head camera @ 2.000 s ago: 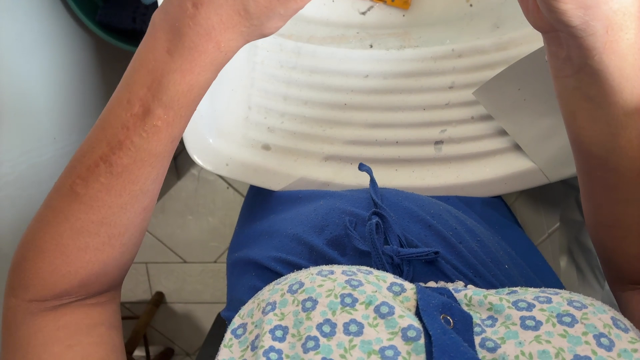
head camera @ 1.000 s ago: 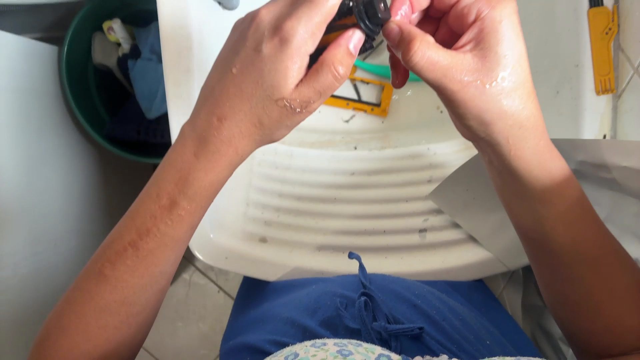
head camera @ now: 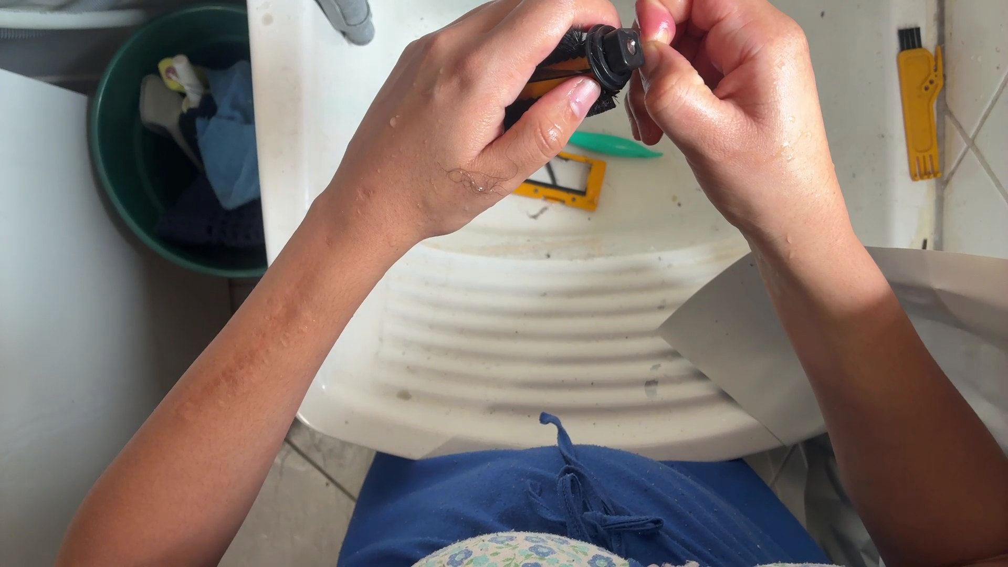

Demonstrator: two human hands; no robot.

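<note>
My wet left hand (head camera: 472, 118) is closed around a black and orange bristled roller brush (head camera: 587, 67), its square black end cap facing right. At that end cap, the thumb and fingertips of my right hand (head camera: 724, 94) are pinched together; whether they hold something fine is too small to tell. Below the brush, a yellow plastic frame (head camera: 594, 185) lies in the white washtub (head camera: 504, 331), partly covered by my left hand. A pointed green plastic tool (head camera: 614, 145) rests just above the frame. Hair clings to my left hand near the thumb.
A yellow cleaning tool with black bristles (head camera: 920, 114) lies on the tub's right edge. On the left stands a green tub (head camera: 118, 197) holding cloths. A grey sheet (head camera: 756, 339) overlaps the washtub's right side. A grey spout (head camera: 350, 17) shows at the top.
The view has shifted, bringing both hands and the brush into sight. Since one second ago, the left hand still holds the brush and the right fingers remain beside its end.
</note>
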